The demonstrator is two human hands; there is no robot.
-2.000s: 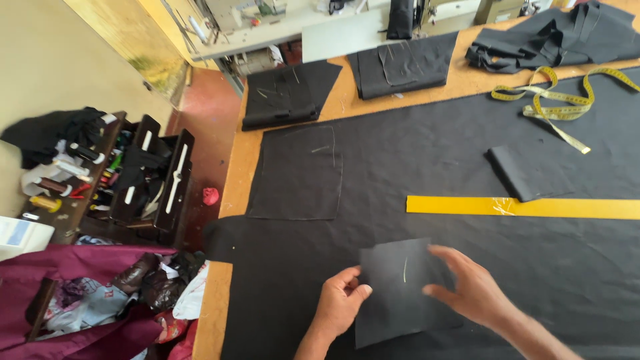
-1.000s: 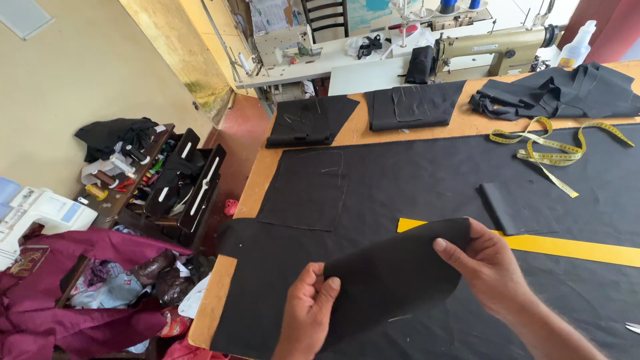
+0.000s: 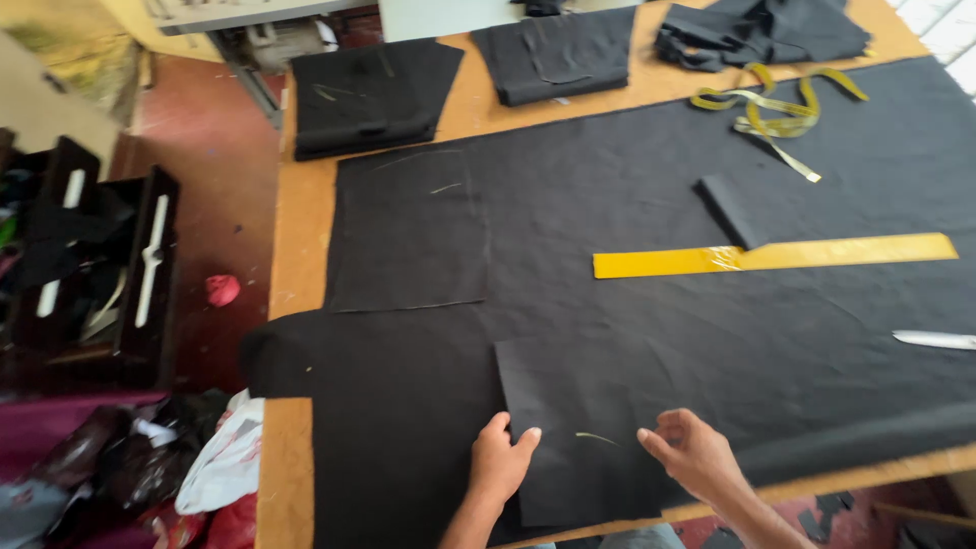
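Note:
A dark fabric piece (image 3: 572,396) with a short pale chalk mark lies over the large black cloth (image 3: 396,427) near the table's front edge. At its left edge, my left hand (image 3: 503,457) has the thumb on top and the fingers by the edge, gripping it. My right hand (image 3: 686,450) is at the piece's right side, fingers curled and thumb apart; whether it touches the fabric is unclear. Farther back lies a chalk-outlined dark panel (image 3: 408,236). A yellow ruler (image 3: 656,264) rests on the cloth, a small folded dark piece (image 3: 732,210) against it.
Folded black fabric stacks (image 3: 366,99) (image 3: 572,57) and a crumpled black cloth (image 3: 762,34) line the back edge. A yellow tape measure (image 3: 785,126) lies coiled nearby. A pale metal blade (image 3: 934,339) is at the right. Open drawers (image 3: 160,282) and bags (image 3: 225,457) stand left.
A second ago both hands held the fabric piece raised and bent; now it lies flat on the cloth. The right hand has come away from its upper corner. The view has tilted down.

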